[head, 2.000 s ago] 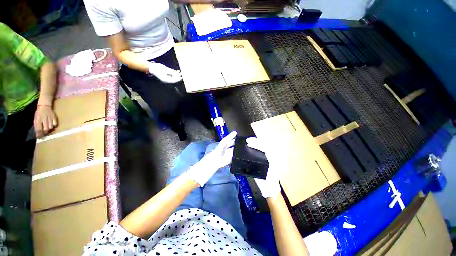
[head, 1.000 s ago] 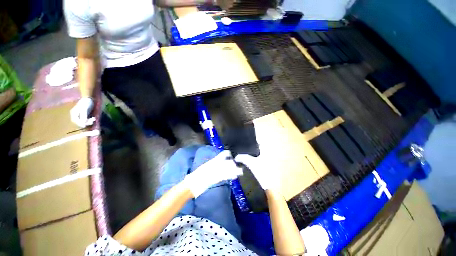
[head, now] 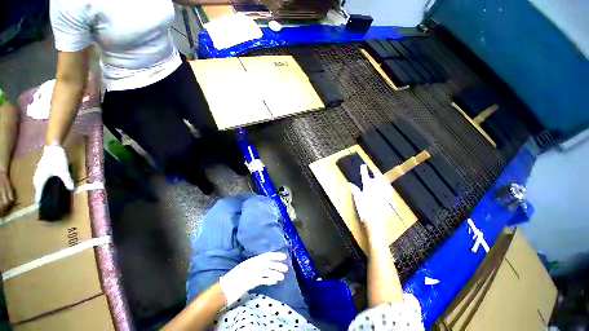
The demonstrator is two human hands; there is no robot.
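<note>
My right hand (head: 369,199), in a white glove, is at a black housing (head: 352,169) on the tan cardboard sheet (head: 332,184) over the mesh conveyor. Its fingers touch the block's near right corner; the block lies beside the rows of black housings (head: 413,171). A narrow cardboard strip (head: 407,167) crosses these rows. My left hand (head: 255,277), also gloved, is over my lap, with fingers slightly spread and nothing seen in it.
A person in a white shirt (head: 132,45) stands at the left, a gloved hand on a black block (head: 55,199) over the bench cardboard (head: 58,258). Another cardboard sheet (head: 258,90) overhangs the blue-wrapped rail (head: 255,165). Spare cardboard (head: 516,284) leans at the right.
The black housing has gone from in front of me onto the cardboard with my right hand. My left hand has moved back to my lap. The standing person's hand now holds a black block.
</note>
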